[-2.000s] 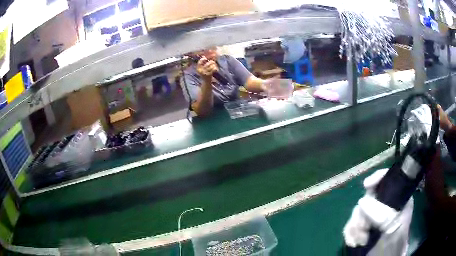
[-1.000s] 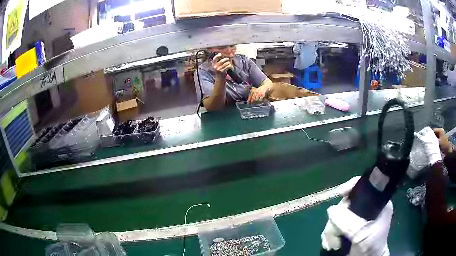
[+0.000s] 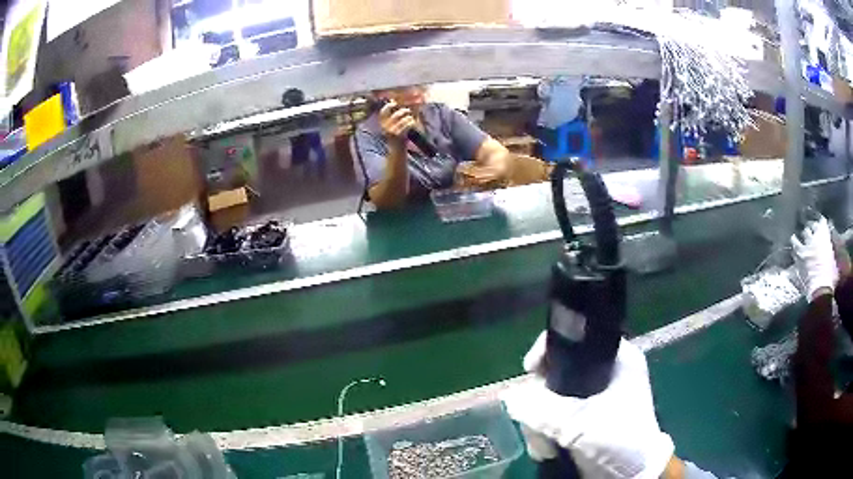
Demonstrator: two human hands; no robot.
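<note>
A thick black electric screwdriver (image 3: 585, 323) stands upright with a pale label and a black cord loop at its top. My right hand (image 3: 599, 416) in a white glove is closed around its lower part. The screwdriver's lower end is hidden by the glove and the picture's bottom edge. A clear tub (image 3: 510, 440) at the bench's near edge, just left of my right hand, holds many tiny silvery-brown screws (image 3: 440, 458). My left hand is not in view.
Clear plastic trays (image 3: 154, 454) lie at lower left. A white wire (image 3: 340, 421) curls beside the tub. The green belt (image 3: 281, 346) runs beyond a pale rail. A neighbour's gloved hand (image 3: 816, 257) is at right by a parts box (image 3: 772, 295). A person (image 3: 421, 150) sits opposite.
My right hand has moved left with the screwdriver, which was tilted and now stands nearly upright close to the tub. The neighbour's gloved hand has shifted beside the parts box.
</note>
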